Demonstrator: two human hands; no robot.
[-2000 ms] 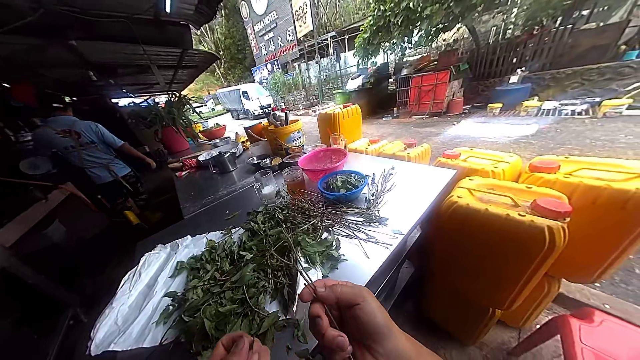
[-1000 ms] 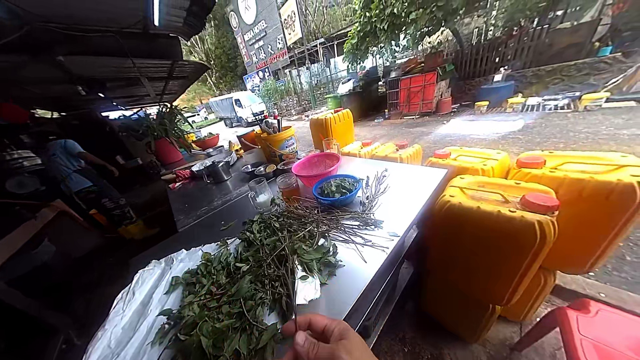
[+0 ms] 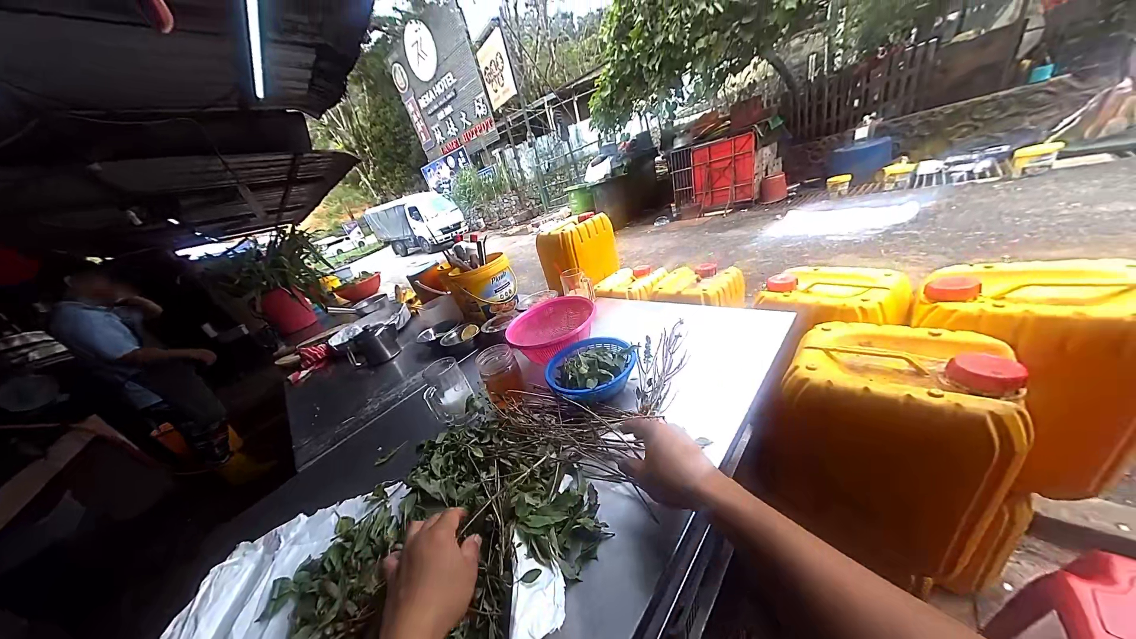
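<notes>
A large heap of leafy green stems (image 3: 355,568) lies on white plastic sheeting (image 3: 257,568) on the metal table. My left hand (image 3: 433,568) rests on the leaves, fingers partly bent; whether it grips a stem cannot be told. Farther off, my right hand (image 3: 666,463) reaches to a pile of thin bare stems (image 3: 568,424), its fingertips touching them; its grip is unclear. Just beyond that pile stands a blue plastic basket (image 3: 593,397) with picked leaves (image 3: 590,366) inside. A pink plastic colander (image 3: 552,328) sits behind it.
Left of the baskets stand a glass jar of amber liquid (image 3: 500,377), a glass mug (image 3: 448,390), metal bowls and a yellow bucket (image 3: 484,286) of utensils. Yellow jerrycans (image 3: 896,444) line the table's right side, near a red plastic stool (image 3: 1078,599). A person (image 3: 133,355) is at the far left.
My right hand has moved forward from the near leaves to the bare stem pile. My left hand, out of view one second ago, is back over the leaves.
</notes>
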